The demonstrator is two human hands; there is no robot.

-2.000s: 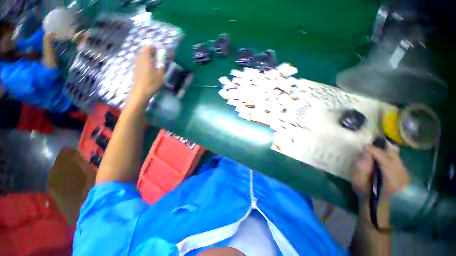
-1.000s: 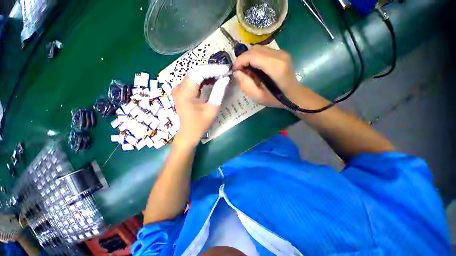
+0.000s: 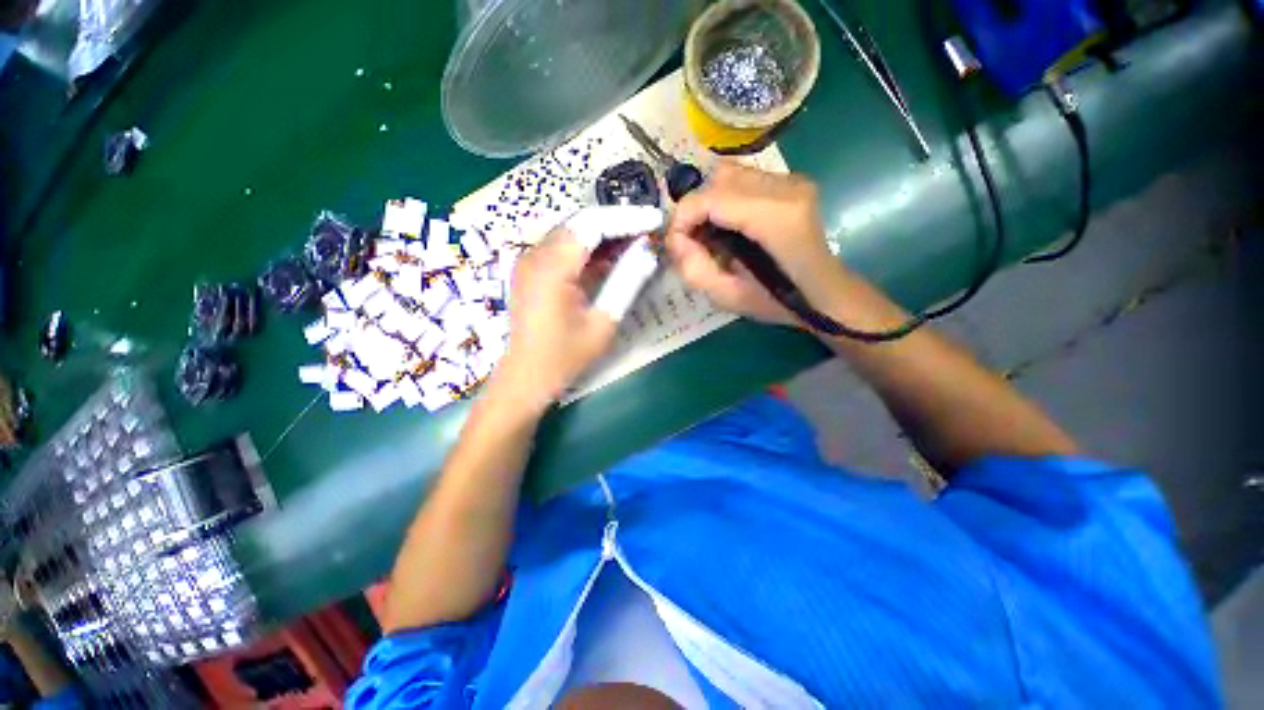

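Note:
My right hand [image 3: 756, 236] holds the soldering iron [image 3: 761, 271] by its black handle, with the metal tip pointing up-left beside a black device housing [image 3: 627, 185] on the instruction sheet [image 3: 675, 308]. My left hand [image 3: 566, 298] wears white finger cots. Its thumb and forefinger meet near my right fingertips, just below the housing. Something small may be between them, but it is too small to tell. A loose heap of white battery-like parts [image 3: 416, 322] lies left of my left hand. Dark units [image 3: 222, 314] stand in clumps left of the heap.
The tip cleaner pot [image 3: 751, 81] stands at the sheet's top end. The clear fume hood [image 3: 568, 70] hangs above. Tweezers [image 3: 887, 81] and the blue soldering station [image 3: 1033, 35] are at upper right. Blister trays [image 3: 160, 534], a solder spool [image 3: 208, 488] and a red bin [image 3: 284, 663] are lower left.
Two seconds ago my left hand was over the trays; by one second ago it had come to the sheet beside my right hand. Since then the view has shifted slightly and both hands remain together.

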